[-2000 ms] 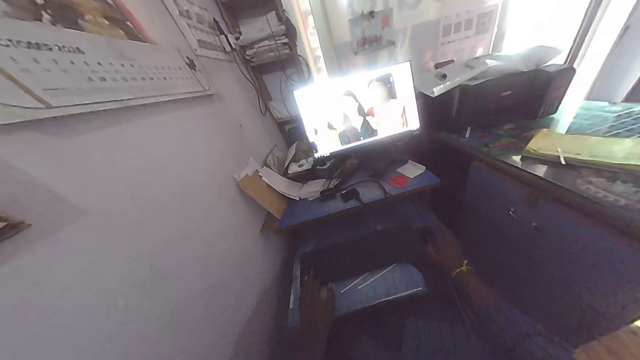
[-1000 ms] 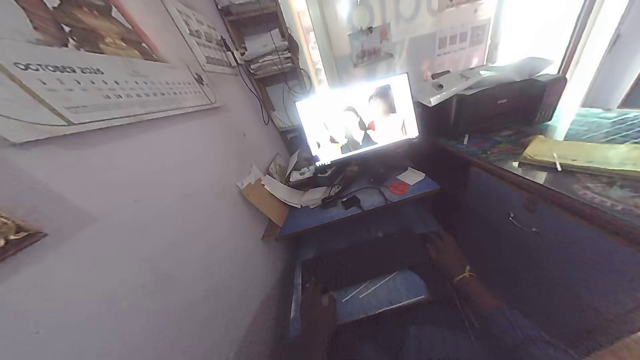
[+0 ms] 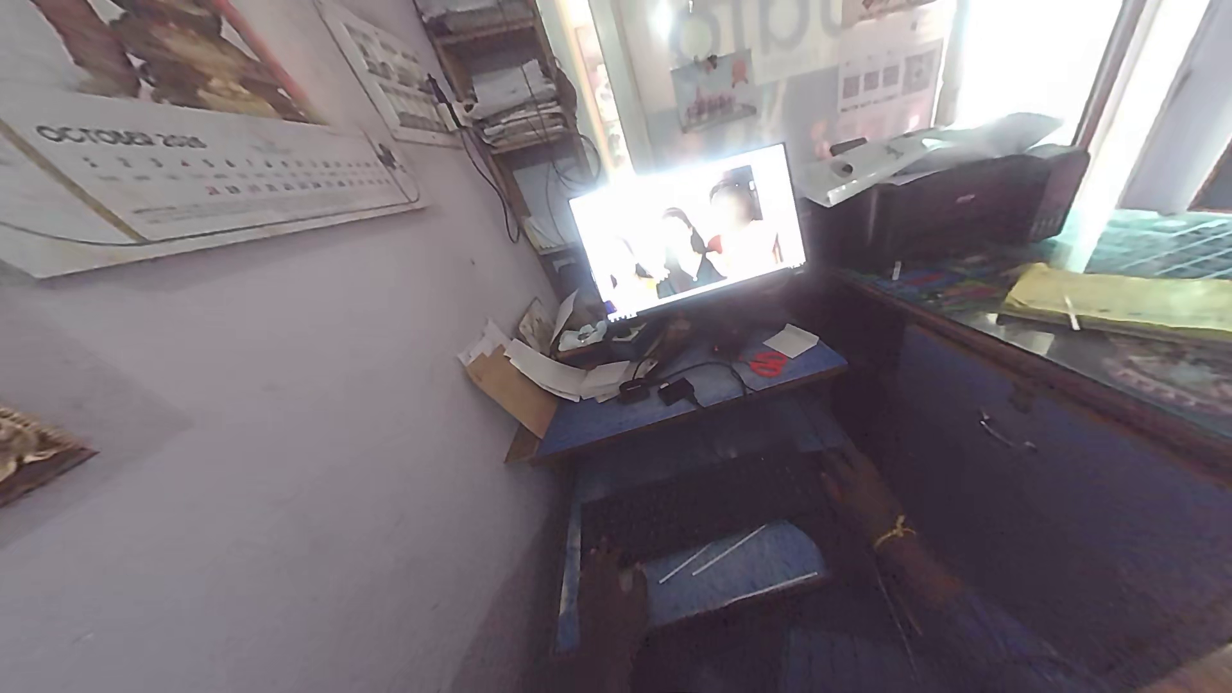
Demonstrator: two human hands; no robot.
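A dark keyboard lies on a blue pull-out tray below the desk. My left hand rests at the keyboard's left end, its fingers hard to make out in the shade. At the right end of the keyboard is my right hand, with a yellow thread around the wrist; whether it covers a mouse cannot be seen. Above the tray, a lit monitor stands on the blue desk top and shows a picture of people. Red-handled scissors, a white paper piece and black adapters with cables lie before it.
Papers and a brown envelope lean at the desk's left edge by the wall. A black printer with sheets on top and a yellow folder sit on the right counter, above a drawer handle. Paper-filled shelves stand behind.
Between two seconds and one second ago, the dark keyboard came to cover more of the blue tray between my hands. The view has shifted slightly.
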